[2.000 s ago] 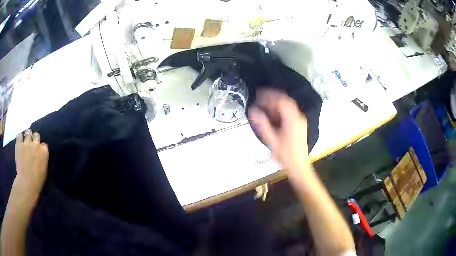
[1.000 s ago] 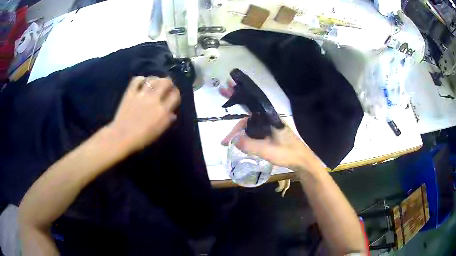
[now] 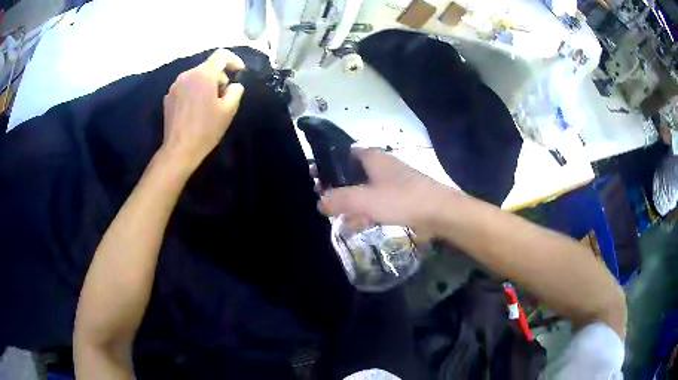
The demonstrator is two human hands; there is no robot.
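The large black garment point(image 3: 223, 208) covers the left of the table and hangs over its front edge. My left hand point(image 3: 199, 107) pinches a fold of it near the top, left of the needle area point(image 3: 286, 82). My right hand point(image 3: 375, 189) grips the spray bottle point(image 3: 379, 256) round its neck. Its black trigger head points up and left towards the garment, and its clear round bottle hangs below my hand, over the table's front edge. A separate black cut panel point(image 3: 465, 111) lies right of the needle area.
The off-white sewing machine head point(image 3: 513, 44) spans the top, with brown patches. The white table point(image 3: 550, 182) has a yellowish front edge. A blue crate point(image 3: 606, 215) and a red object point(image 3: 517, 312) are at the lower right, by the green floor.
My right hand has taken hold of the spray bottle and brought it left and down to the garment's edge. My left hand has moved from the garment's far left to a fold near the needle.
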